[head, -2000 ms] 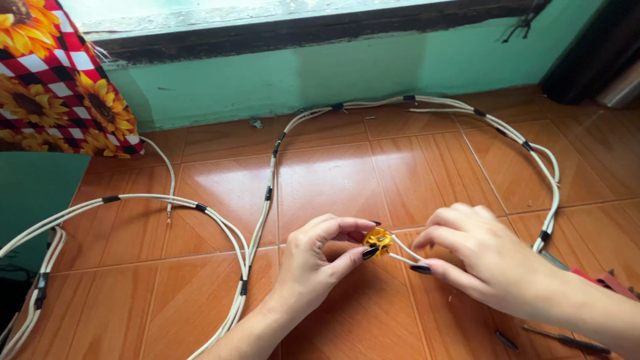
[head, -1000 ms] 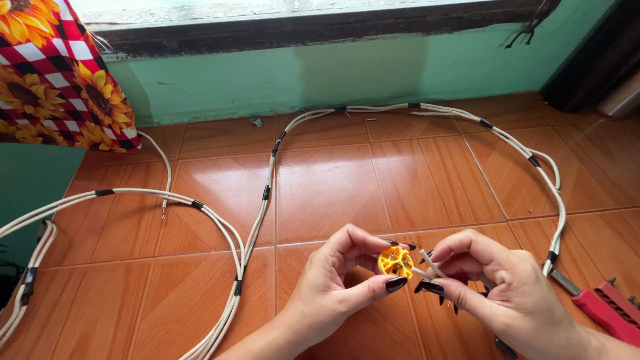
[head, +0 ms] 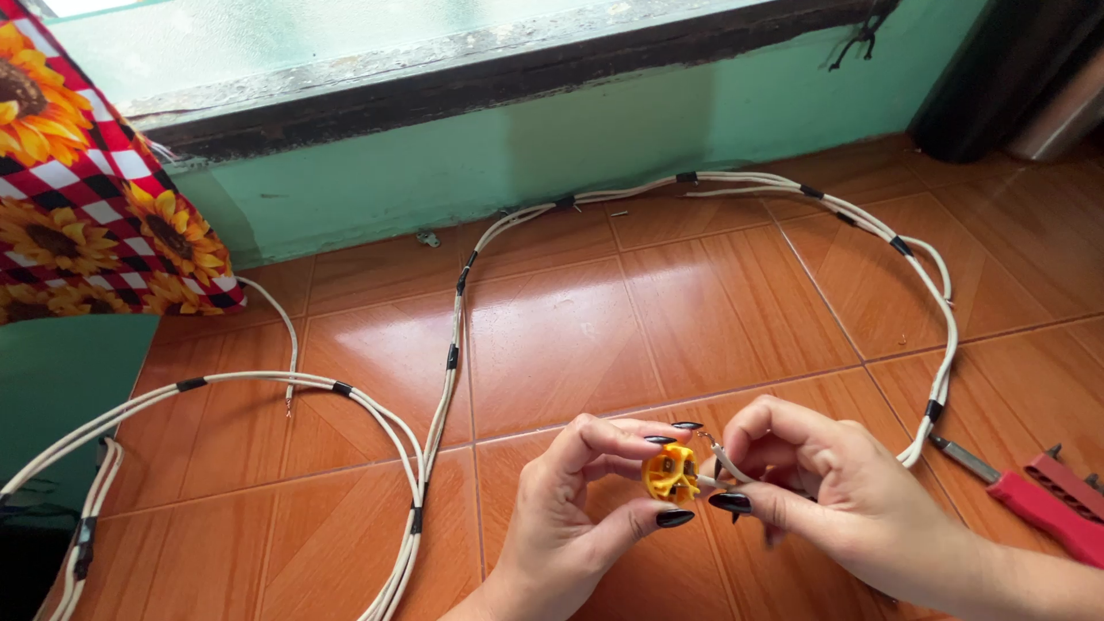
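Observation:
My left hand (head: pixel 573 509) pinches a small round yellow plastic electrical fitting (head: pixel 670 473) between thumb and fingers, its ribbed open side showing. Close on its right, my right hand (head: pixel 802 483) grips the ends of white insulated wires (head: pixel 731 464). One wire end has bare copper strands and stands free above the fitting. Another wire reaches the fitting's right side; whether it is fastened there is hidden. A long run of white cable (head: pixel 446 379), bound with black tape at intervals, loops over the tiled surface around both hands.
At the lower right lie a red-handled tool (head: pixel 1048 517) and a screwdriver-like metal shaft (head: pixel 970 460). A short cable with bared copper (head: pixel 291 345) lies at left, near a sunflower-print cloth (head: pixel 103 198). Behind are a green wall (head: pixel 388 198) and dark cylinders (head: pixel 992 86).
The yellow fitting has been turned in my left hand, so its ribbed inside faces the camera more. Two wires ran toward it side by side earlier; now one bared end points up, apart from it.

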